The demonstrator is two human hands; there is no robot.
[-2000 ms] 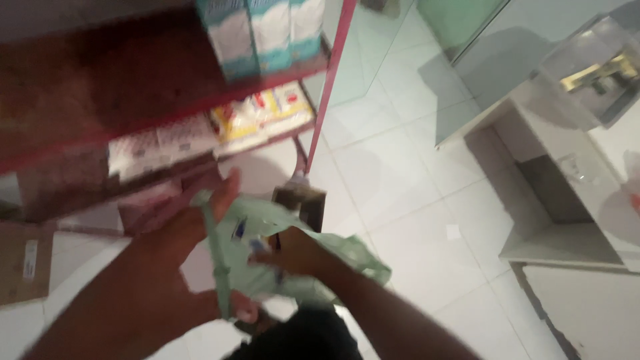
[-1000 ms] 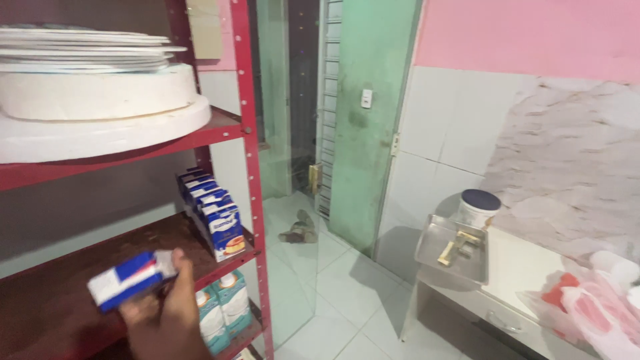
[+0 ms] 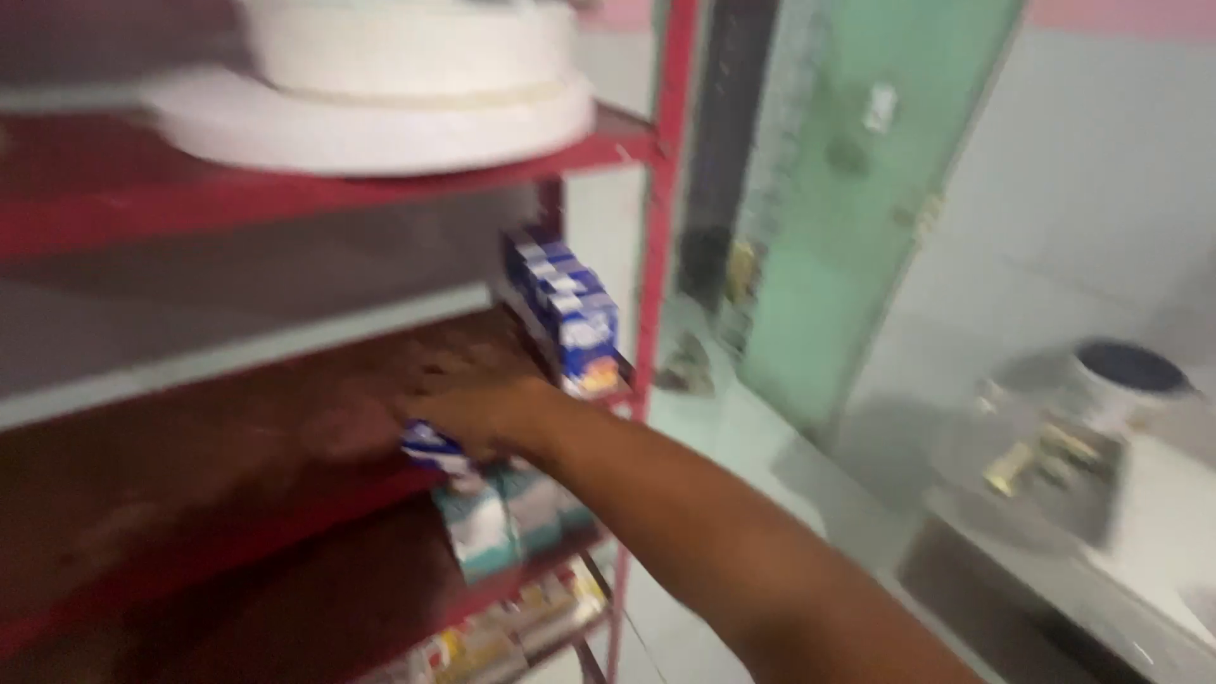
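Note:
My right hand (image 3: 484, 404) reaches over the middle shelf (image 3: 237, 427) of a red metal rack, its forearm coming in from the lower right. The fingers are around a small blue and white carton (image 3: 432, 446), blurred and partly covered by the hand. A row of similar blue cartons (image 3: 570, 313) stands at the right end of that shelf, behind and to the right of the hand. My left hand is out of view.
White round boards (image 3: 380, 128) lie on the shelf above. Teal and white packs (image 3: 508, 522) and yellowish packets (image 3: 513, 632) occupy lower shelves. Right of the rack are a green door (image 3: 836, 209), a metal tray (image 3: 1054, 475) with brass-coloured pieces, and a dark-lidded white bucket (image 3: 1126, 380).
A hand held up a blue and white carton in front of the rack a second ago; now my right hand is over the middle shelf. The green bag from two seconds ago is out of view.

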